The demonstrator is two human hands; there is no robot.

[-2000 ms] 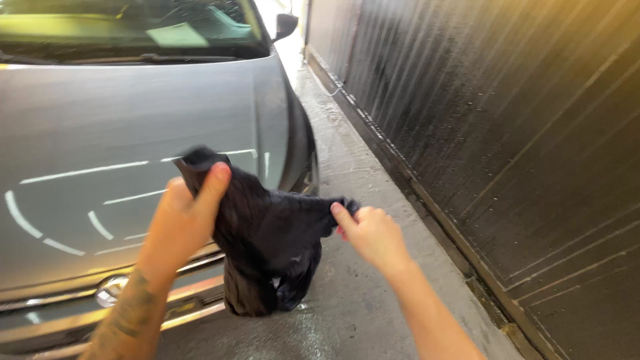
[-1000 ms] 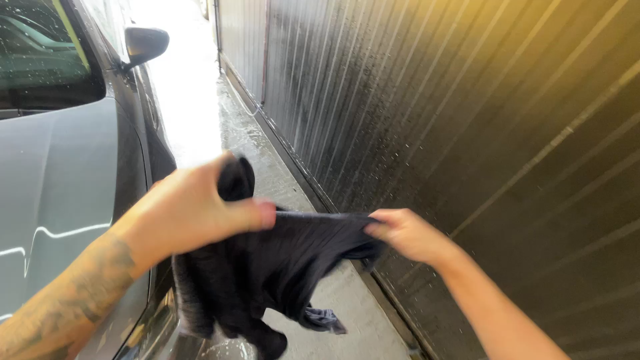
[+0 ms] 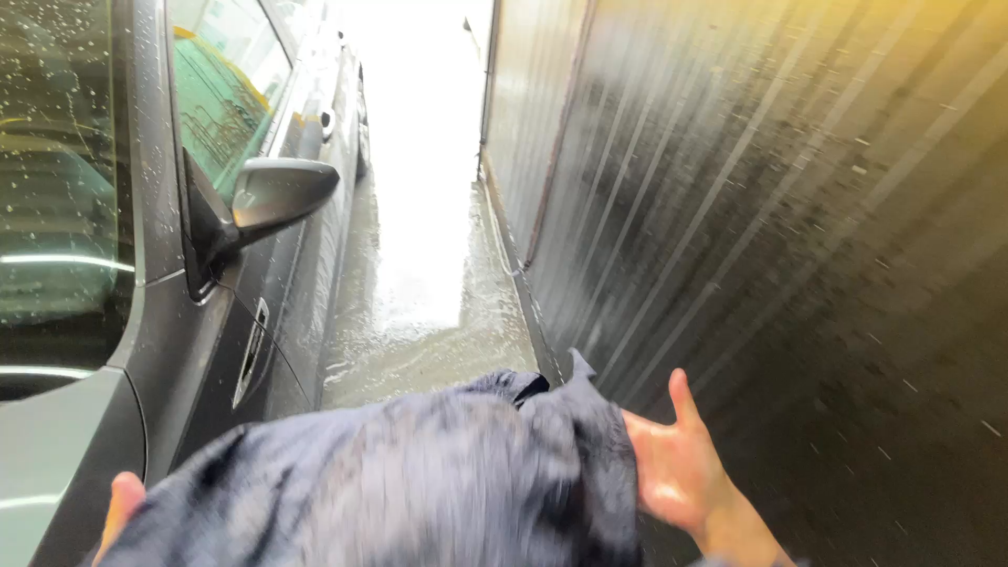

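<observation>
A dark cloth [image 3: 441, 472], blurred by motion, spreads across the bottom middle of the view. My left hand [image 3: 122, 508] shows only a thumb and a little of its edge at the cloth's lower left side; its fingers are hidden. On the right, my right hand [image 3: 677, 472] has its palm turned up and its thumb raised apart. The cloth's right edge covers the fingers of that hand, so whether they grip it is hidden.
A wet grey car stands on the left, with its side mirror [image 3: 283, 193] sticking out and water drops on its windscreen [image 3: 55, 197]. A ribbed metal wall [image 3: 709, 236] rises on the right. Between them runs a wet concrete floor [image 3: 425, 354].
The view has swung from the car's front to its side. The cloth, stretched between both hands before, now spreads wide, and my right hand has gone from pinching its end to a raised thumb.
</observation>
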